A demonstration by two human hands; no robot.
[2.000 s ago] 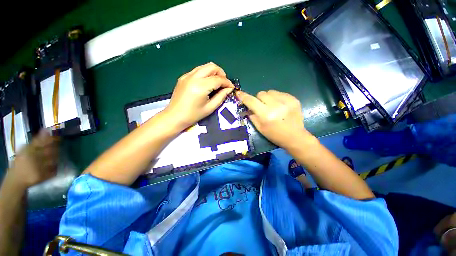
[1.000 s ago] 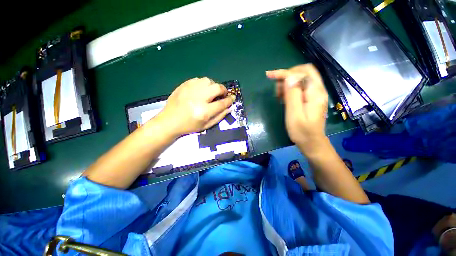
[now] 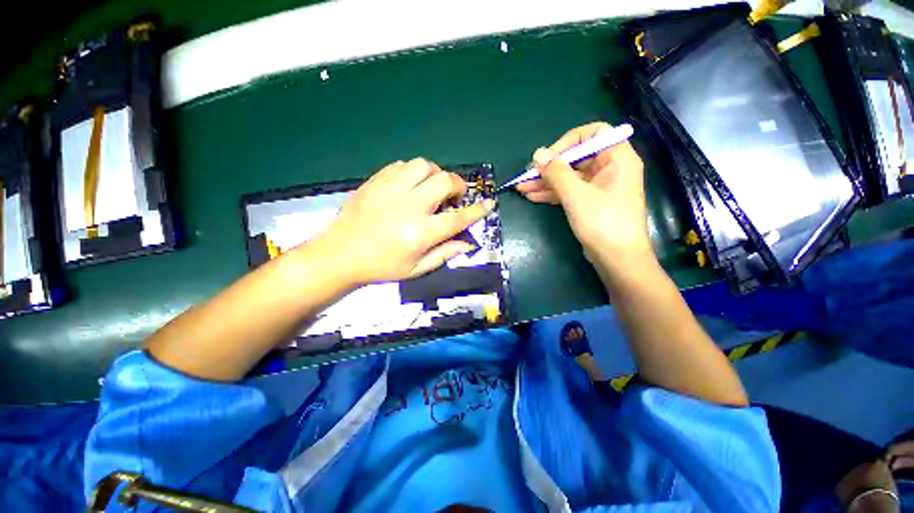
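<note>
An open-backed tablet unit (image 3: 441,286) lies on the green bench in front of me, its circuit board (image 3: 487,215) at the right end. My left hand (image 3: 406,220) rests over the unit, fingertips at the top right corner of the board; whether they pinch a small part cannot be told. My right hand (image 3: 593,185) holds white tweezers (image 3: 591,148) like a pen, the thin dark tip pointing left to the board's top corner beside my left fingertips. My left hand and forearm hide much of the unit's middle.
Touch screen panels (image 3: 742,130) are stacked at the right, with another open unit (image 3: 887,120) beyond. Two more open units (image 3: 98,180) lie at the left. A white strip (image 3: 401,45) runs along the bench's far side. Another person's blue sleeve (image 3: 862,291) is at the right.
My right hand, seen without visible tweezers a second ago, now holds white tweezers at the board. My left hand has stayed on the unit. The other person's hand at the left has gone.
</note>
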